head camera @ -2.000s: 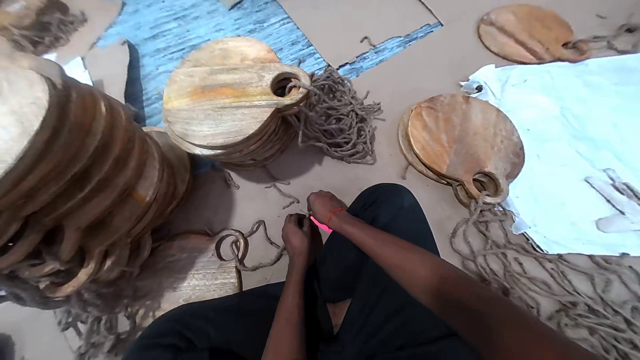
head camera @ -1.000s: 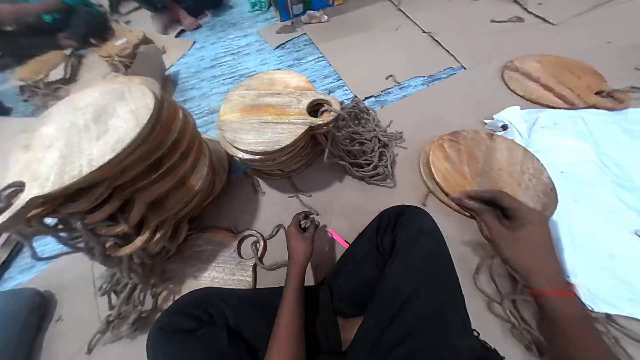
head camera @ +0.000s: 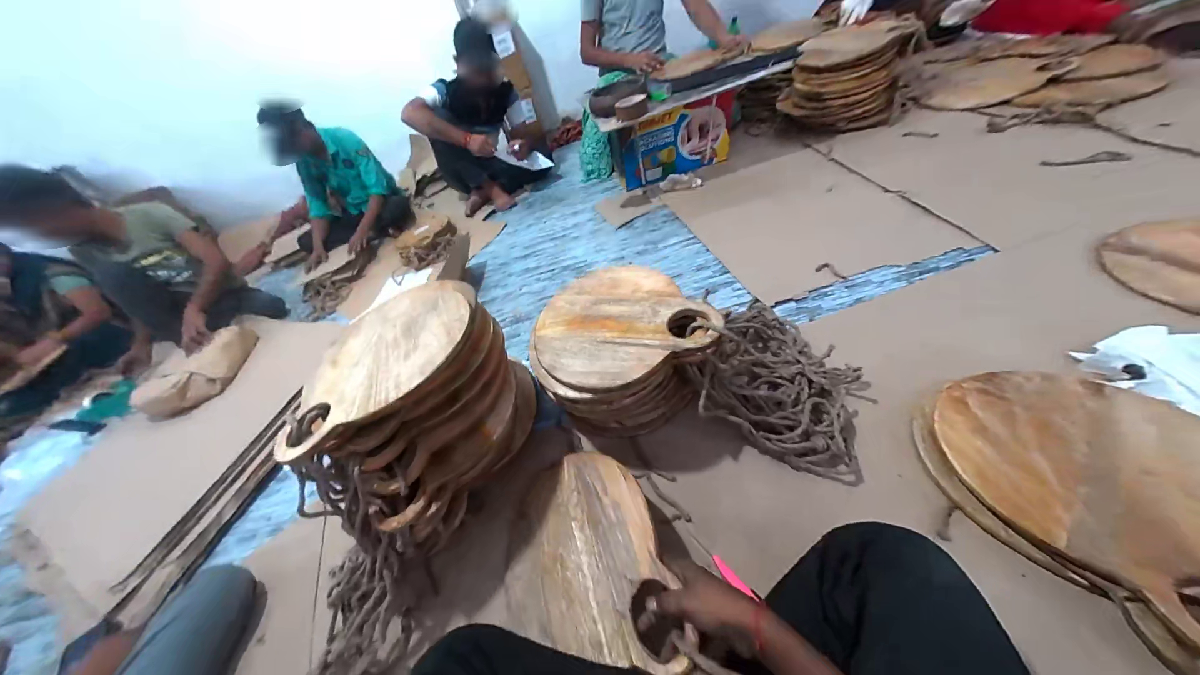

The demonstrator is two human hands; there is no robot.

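Observation:
My right hand (head camera: 708, 609), with a red thread at the wrist, is at the bottom centre. Its fingers grip the ring handle of a round wooden board (head camera: 586, 553), which stands tilted in front of my legs, a bit of rope at its ring. My left hand is not in view. Behind the board to the left is a tall stack of round wooden boards (head camera: 403, 366) with ropes hanging from the handles. A shorter stack (head camera: 605, 342) stands behind it, its brown ropes (head camera: 783, 384) heaped to the right. A thin pink object (head camera: 734, 576) lies beside my right hand.
Two overlapping boards (head camera: 1041, 459) lie at the right, near a white sheet (head camera: 1158, 361). Cardboard (head camera: 872, 347) and blue patterned flooring (head camera: 581, 244) cover the floor. Several people sit at the left and back; one works at a low table (head camera: 703, 89) beside more board stacks.
My right hand has moved left from the boards at the right to the board before me, which is now raised and tilted. My left hand has left the view. The view has swung up and left.

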